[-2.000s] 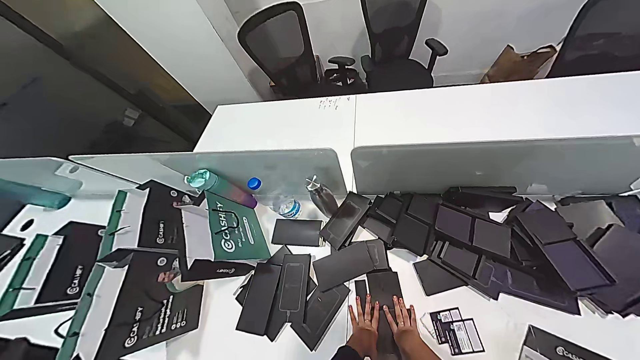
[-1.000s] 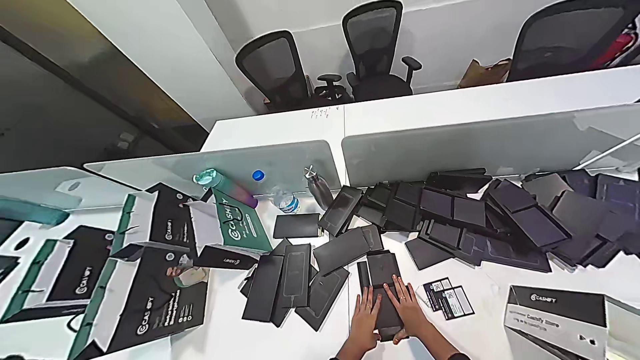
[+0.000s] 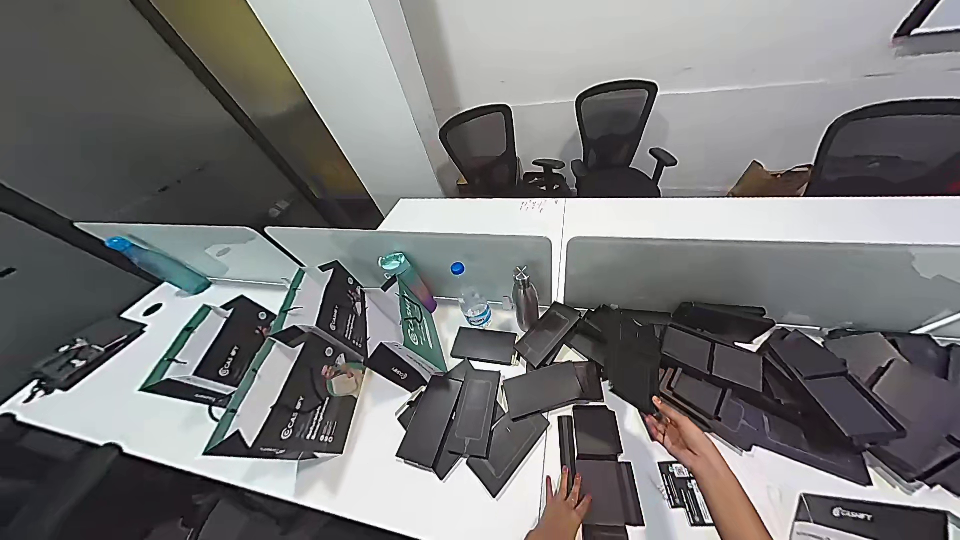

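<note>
My left hand (image 3: 568, 501) lies with spread fingers at the left edge of an unfolded black cardboard piece (image 3: 606, 491), beside a narrow black strip (image 3: 566, 442). My right hand (image 3: 670, 429) grips the lower edge of another flat black cardboard piece (image 3: 631, 364), raised at a tilt over the pile. Right of it spreads a heap of flat black boxes (image 3: 765, 405). To the left, more black boxes (image 3: 472, 412) overlap on the white desk. Small black-and-white printed cards (image 3: 686, 493) lie just below my right forearm's left side.
Black, white and green paper bags (image 3: 315, 405) fill the desk's left part. A clear plastic bottle (image 3: 475, 307), a metal bottle (image 3: 526, 300) and a teal-purple bottle (image 3: 409, 281) stand by the grey partition (image 3: 750, 281). A printed black-and-white box (image 3: 862, 517) is at the lower right.
Both hands were together on a black piece near the desk's front. My right hand has moved up and right and now holds a flat black piece; the left has stayed low beside the unfolded cardboard.
</note>
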